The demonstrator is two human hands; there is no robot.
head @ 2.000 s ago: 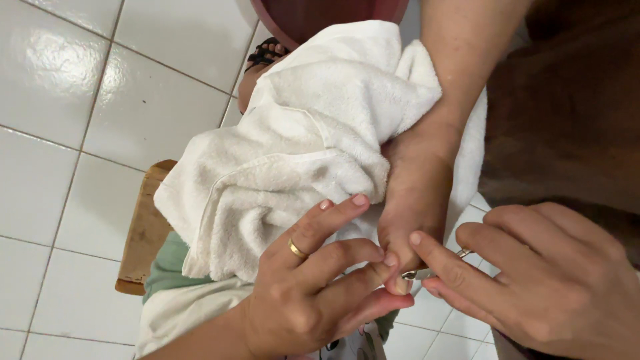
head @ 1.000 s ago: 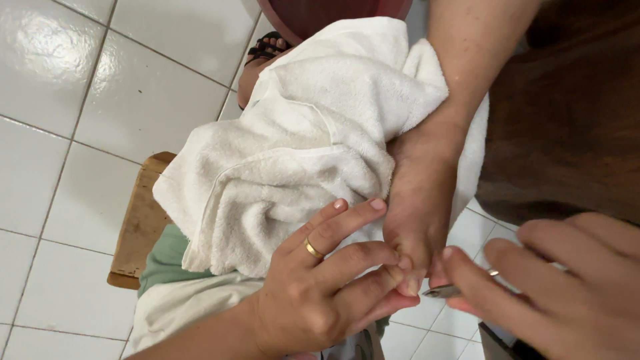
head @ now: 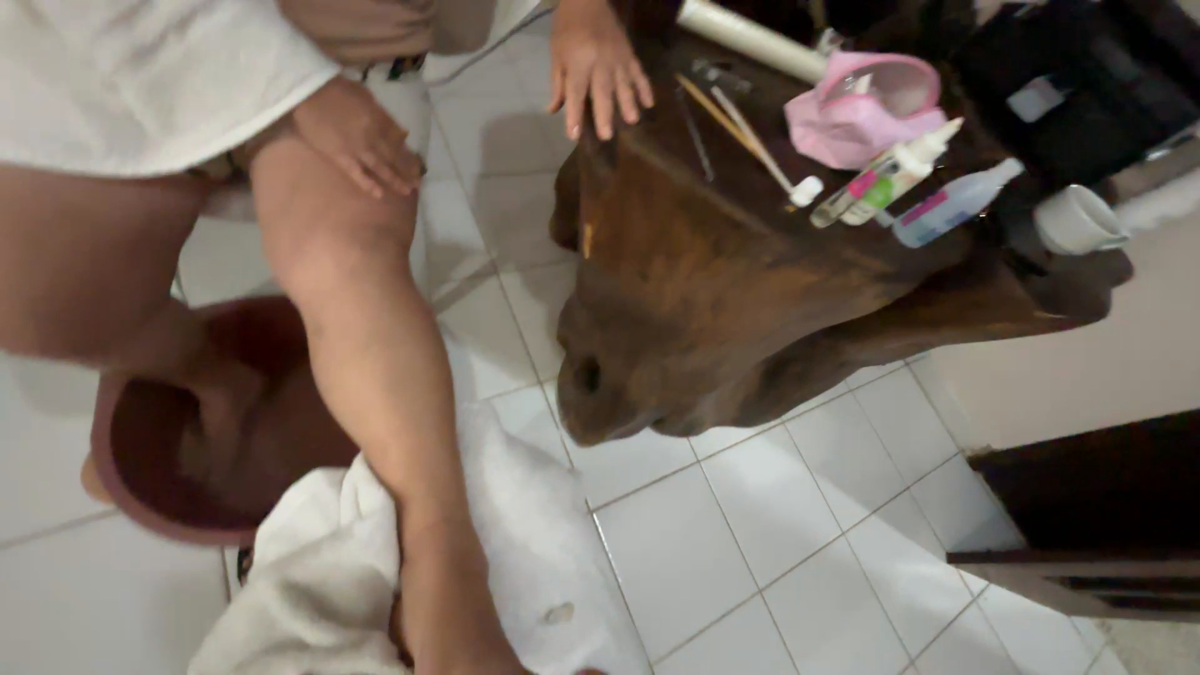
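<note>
Neither of my hands can be made out; a sliver of skin at the bottom edge is too small to name. The other person's bare leg (head: 375,356) reaches down to a foot (head: 459,619) cut off by the frame, with a white towel (head: 319,562) beside the ankle and a white cloth (head: 534,525) on the other side. Their other foot (head: 220,422) is in a dark red basin (head: 117,469). One of the person's hands (head: 361,141) rests on the knee; the other (head: 600,75) is by the table's edge.
A dark carved wooden table (head: 694,281) bears thin sticks (head: 727,117), a pink container (head: 825,122), plastic bottles (head: 952,202), a white cup (head: 1078,220) and a black case (head: 1059,84). White floor tiles (head: 675,525) lie below it.
The view has swung strongly toward the table and the seated person's knees. My hands, earlier at the toes with a small metal tool in the right, are out of sight.
</note>
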